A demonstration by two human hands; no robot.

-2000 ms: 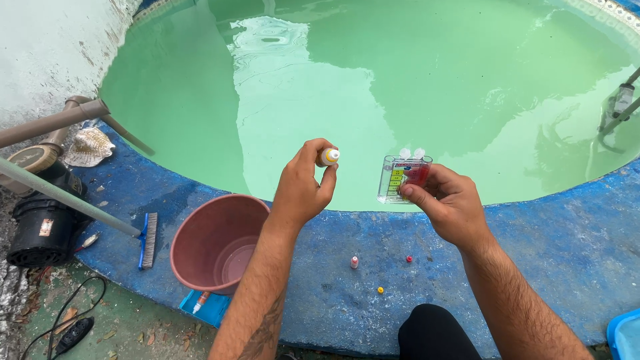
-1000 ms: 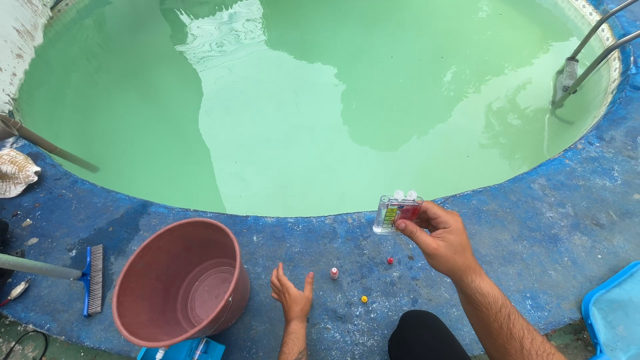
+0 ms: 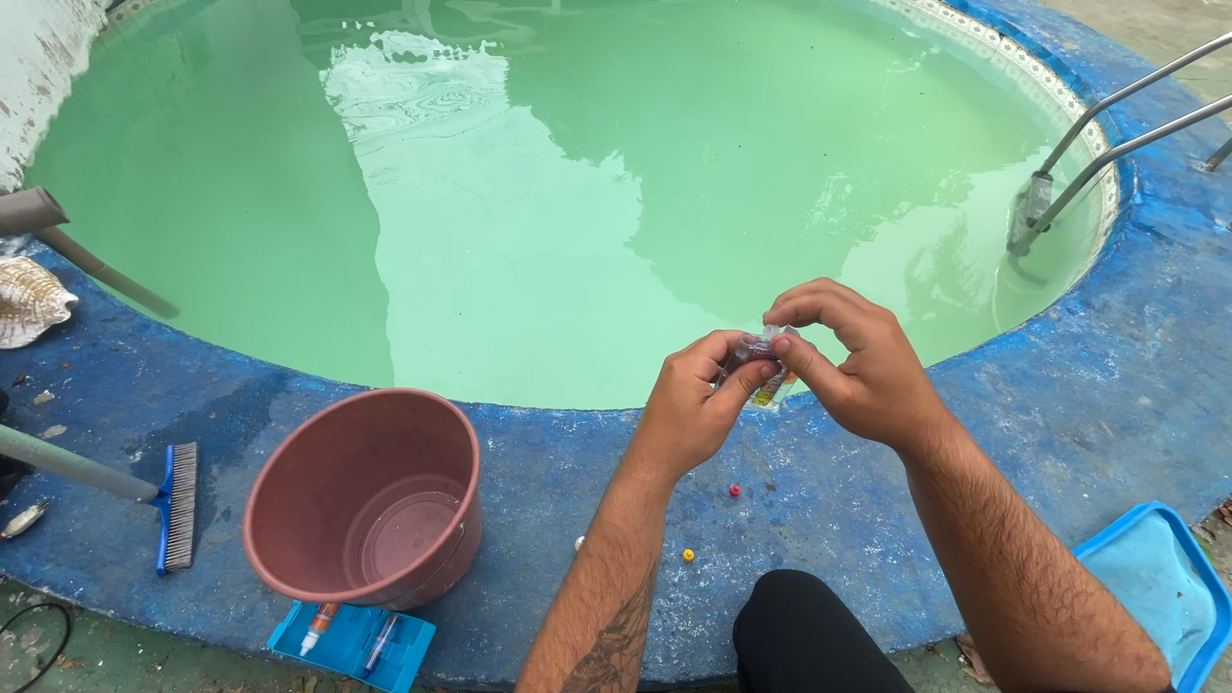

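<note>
My left hand (image 3: 695,399) grips a small clear plastic pool water test block (image 3: 767,385) just above the pool's near edge. With thumb and fingertips, my right hand (image 3: 852,371) holds a small whitish cap (image 3: 773,332) at the top of the block. Below the hands, a red cap (image 3: 735,490) and a yellow cap (image 3: 688,555) lie on the blue ledge. A small white item (image 3: 578,544) shows partly behind my left forearm. The blue kit case (image 3: 351,640), holding an orange-labelled dropper bottle (image 3: 319,630) and another small bottle, lies open by the bucket.
A brown plastic bucket (image 3: 361,491) stands on the blue pool ledge (image 3: 539,481). Left are a brush (image 3: 179,508) on a pole and a large seashell (image 3: 29,300). Green water (image 3: 500,250) fills the pool, with a metal ladder (image 3: 1088,173) at right. A blue-framed skimmer net (image 3: 1160,587) lies lower right.
My left hand has risen from the ledge by the bucket to the test block, which my right hand held alone before. My right hand is now at its top. The small bottle held earlier has left my left hand.
</note>
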